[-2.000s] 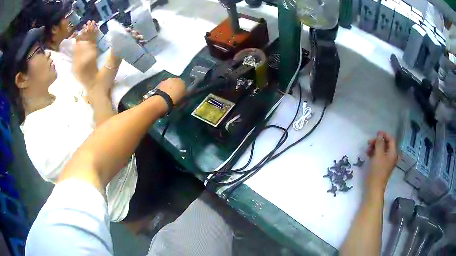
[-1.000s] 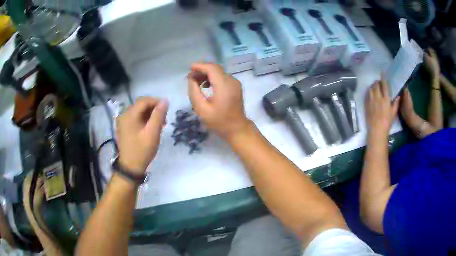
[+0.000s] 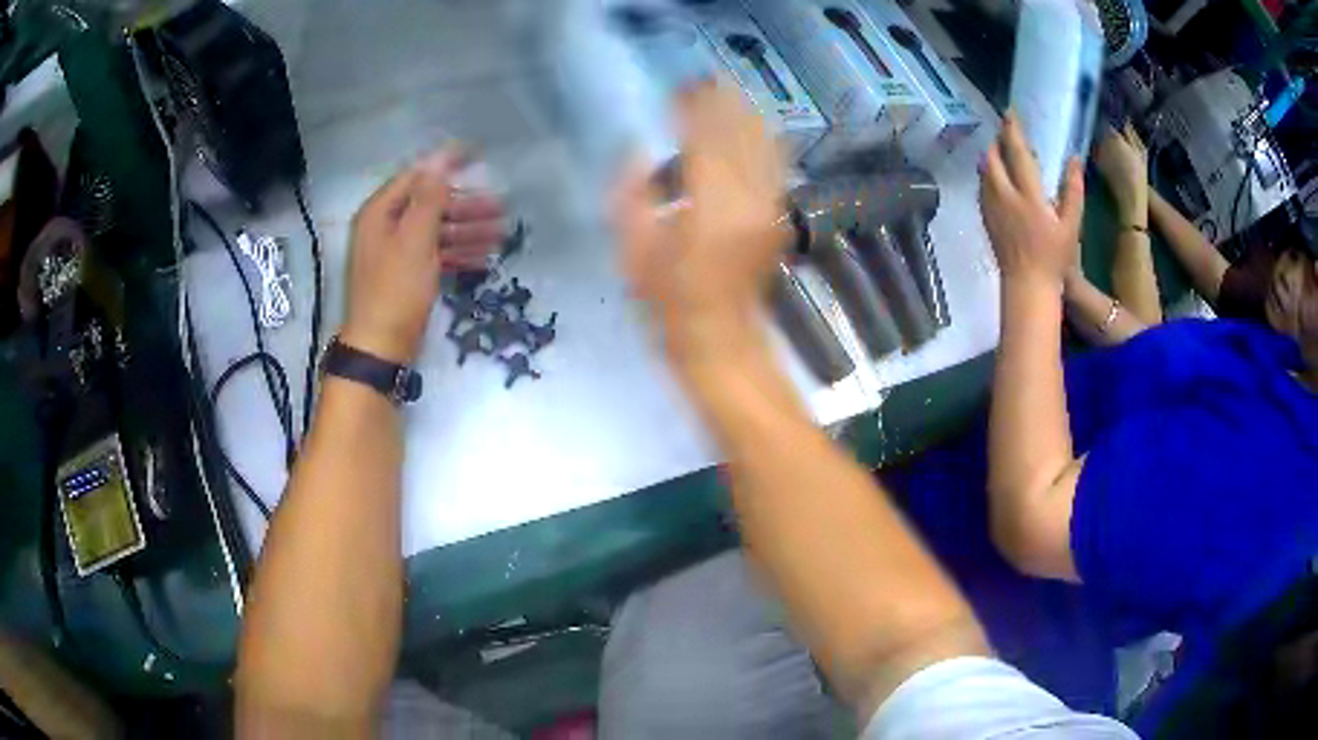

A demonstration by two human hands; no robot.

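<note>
My right hand [image 3: 716, 217], blurred by motion, grips the lower end of a pale blue retail box [image 3: 590, 90], which is also blurred and tilted above the white sheet. My left hand [image 3: 419, 239] is raised just left of the small grey three-armed parts [image 3: 499, 321]. Its fingers are curled and blurred; whether they hold something small cannot be told. The parts lie in a loose pile on the sheet, some near or behind my left fingertips.
Dark grey handheld fans [image 3: 867, 239] lie right of my right hand, with upright retail boxes [image 3: 853, 65] behind. A person in blue at right holds another box [image 3: 1052, 87]. A white cable [image 3: 266, 278], black cords [image 3: 217, 379] and a black block [image 3: 224, 99] are at left.
My right hand has moved up and right and taken hold of a retail box. My left hand has risen slightly. The view has shifted, and the neighbour's box now appears more upright.
</note>
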